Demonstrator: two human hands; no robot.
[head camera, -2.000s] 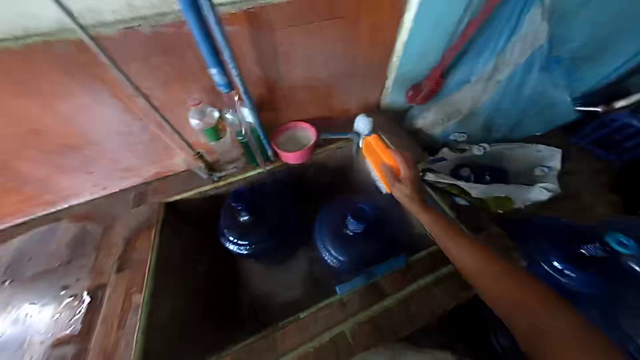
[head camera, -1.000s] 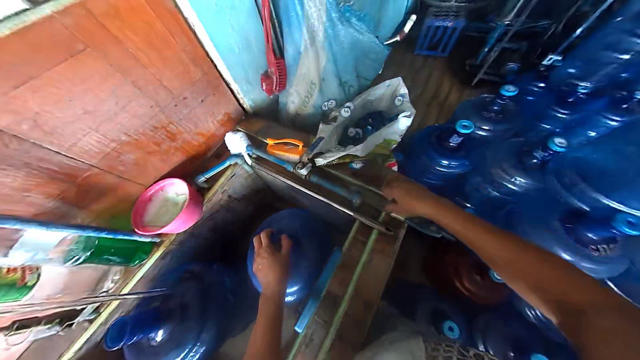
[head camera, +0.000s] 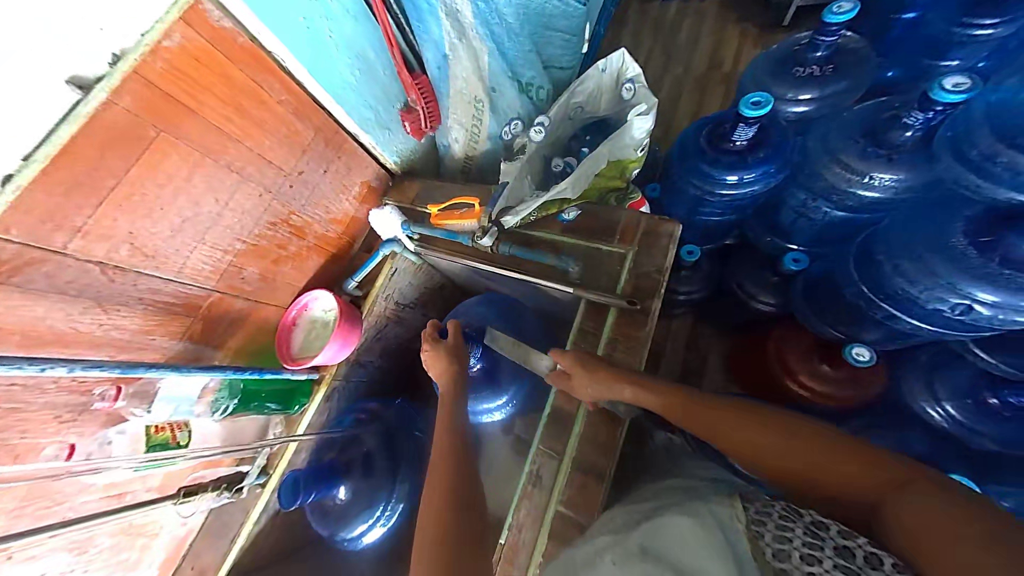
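In the tiled basin, my left hand (head camera: 445, 352) is at the neck of a blue water jug (head camera: 500, 392), its fingers bent around the neck area. My right hand (head camera: 580, 376) grips a flat, pale blade-like tool (head camera: 518, 354), whose far end lies close to that neck. A second blue jug (head camera: 364, 480) lies tilted in the basin, its open mouth toward the left. An orange-handled scrub brush (head camera: 456, 213) rests on the tiled ledge behind, beside a blue pipe.
A pink tub (head camera: 320, 330) stands on the basin's left rim, near plastic bottles (head camera: 264, 398). An open sack (head camera: 584, 144) holding caps is on the back ledge. Many blue jugs (head camera: 728, 168) crowd the floor at right. A metal tube (head camera: 528, 276) crosses the basin's back edge.
The orange brush, in my right hand two seconds ago, lies on the ledge. My right hand has since taken hold of the flat tool and moved over the basin to the jug.
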